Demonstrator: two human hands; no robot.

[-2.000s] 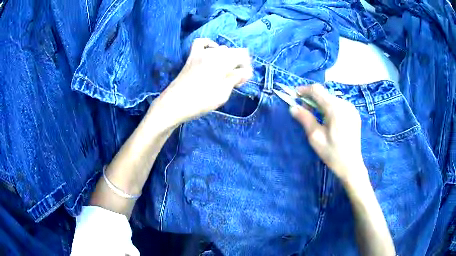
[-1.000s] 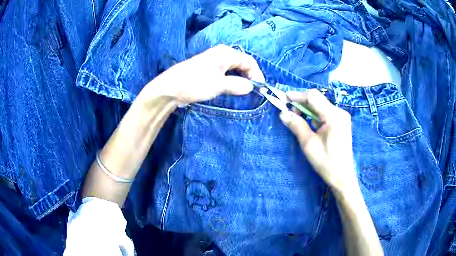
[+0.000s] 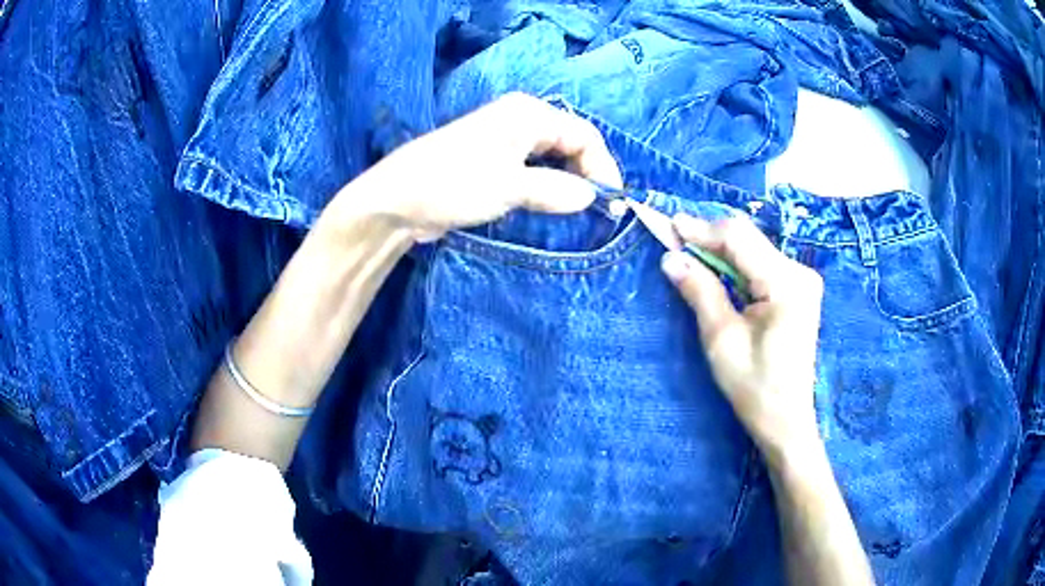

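Note:
The blue jeans (image 3: 550, 378) lie spread in front of me, with a dark animal motif below the curved front pocket opening. My left hand (image 3: 516, 166) pinches a belt loop or the waistband edge above the pocket; the fingers hide which. My right hand (image 3: 751, 303) holds thread snips (image 3: 659, 227) with a green grip. The silver blades point up and left and look nearly closed. Their tips are at the pinched part, by the left fingertips.
Another denim garment's stitched hem (image 3: 235, 200) lies at upper left, with more denim at the far left. Crumpled lighter denim (image 3: 642, 86) is heaped behind the waistband. A pale surface (image 3: 848, 149) shows at upper right.
Since two seconds ago my left hand has come down and right to the loop area. Over the last second the snips' blades have come closer together, and both hands have shifted slightly right.

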